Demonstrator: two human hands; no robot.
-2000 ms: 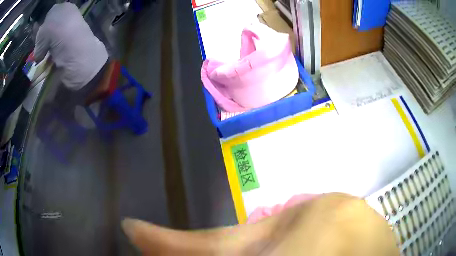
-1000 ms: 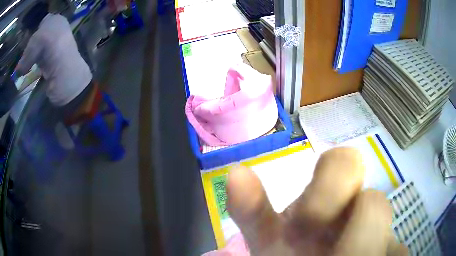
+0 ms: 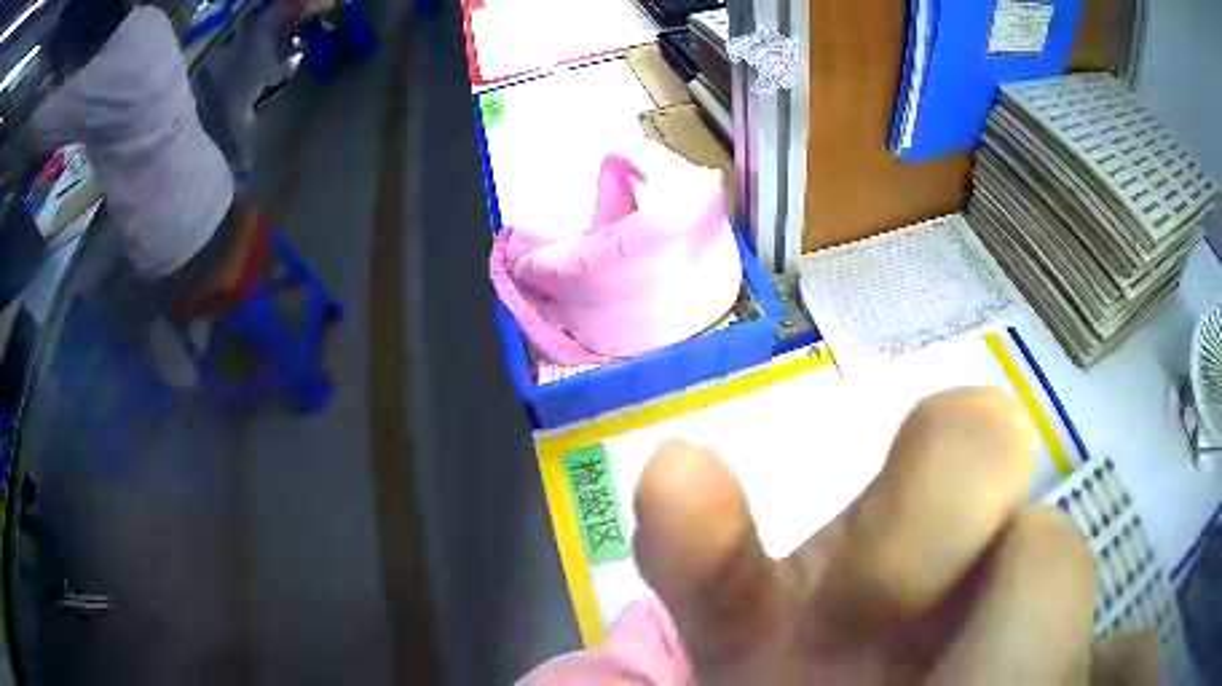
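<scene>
My left hand (image 3: 871, 576) is very large, close to the lens and blurred at the bottom centre-right. The thumb and index finger stand apart, and no object shows between them. Its lower part is cut off by the bottom edge. A pink sleeve or cloth (image 3: 623, 657) shows at its lower left. A cream slotted board (image 3: 1119, 536) is at the lower right, partly hidden behind the fingers. My right hand is not in view.
A pink cloth bag or cap (image 3: 637, 282) sits in a blue crate (image 3: 657, 389). A printed sheet (image 3: 905, 288), board stack (image 3: 1072, 221), blue folder (image 3: 958, 81) and white fan (image 3: 1206, 382) stand behind. A person (image 3: 148, 148) sits in the aisle at left.
The view has swung right and tilted. My hand has turned from a blurred sideways shape to raised, spread fingers. Over the last second it has moved slightly right in view.
</scene>
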